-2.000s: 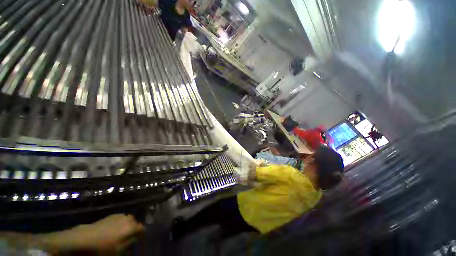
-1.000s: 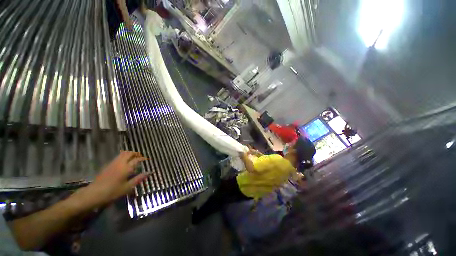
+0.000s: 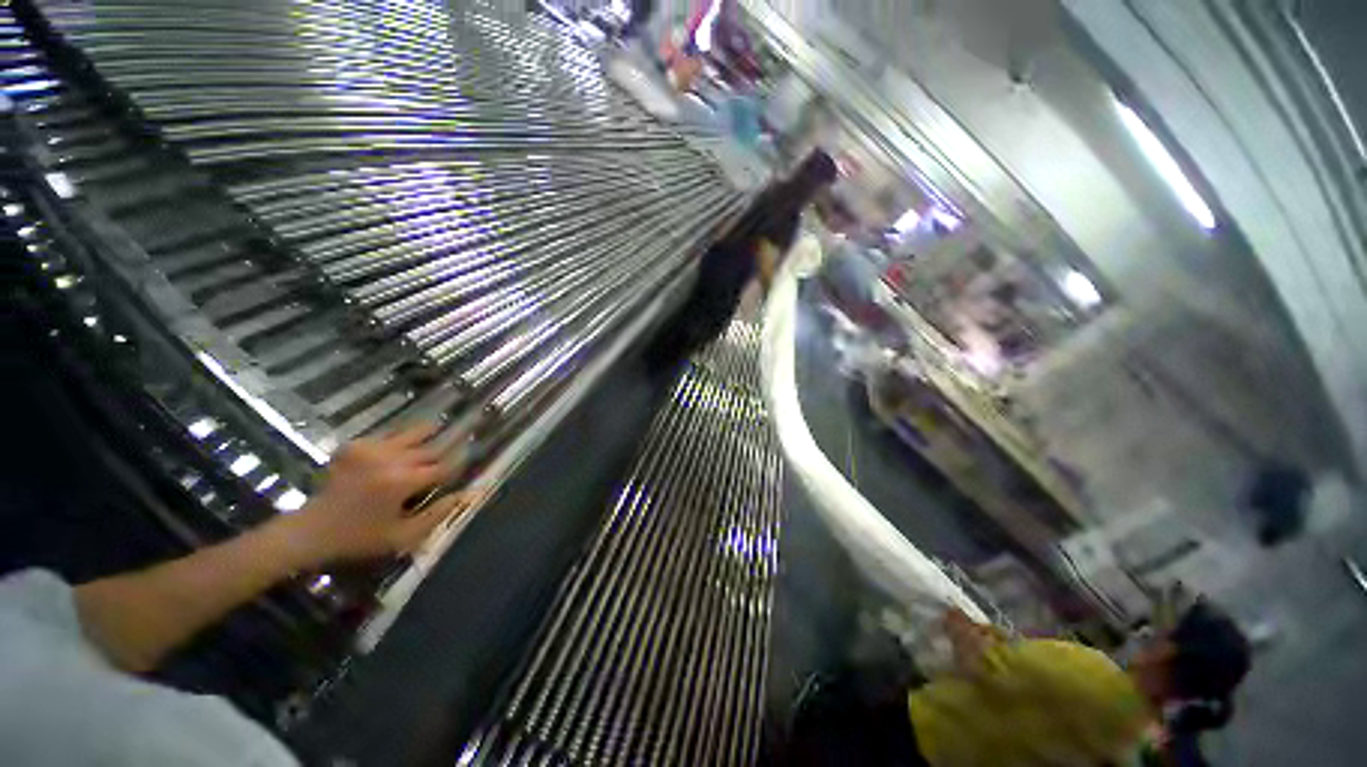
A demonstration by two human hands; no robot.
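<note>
A wide bed of long shiny metal tubes (image 3: 375, 225) fans out at the left and top. My left hand (image 3: 382, 495) is over the corner of its near edge, fingers apart, with nothing seen in it. Whether it touches the edge is unclear. My right hand is not in view. A lower, narrow rack of parallel metal tubes (image 3: 645, 599) lies to the right of the bed. A long bunched white fabric (image 3: 817, 465) runs beyond it, between a person in yellow (image 3: 1034, 704) and a person in dark clothing (image 3: 735, 270).
Dark grey floor (image 3: 525, 614) shows between the bed and the lower rack. Cluttered tables (image 3: 960, 435) stand beyond the white fabric. The view is strongly tilted and partly blurred.
The view has swung towards the tube bed, and more of the bed and lower rack shows. My left hand has come up from the bottom edge and opened over the bed's corner.
</note>
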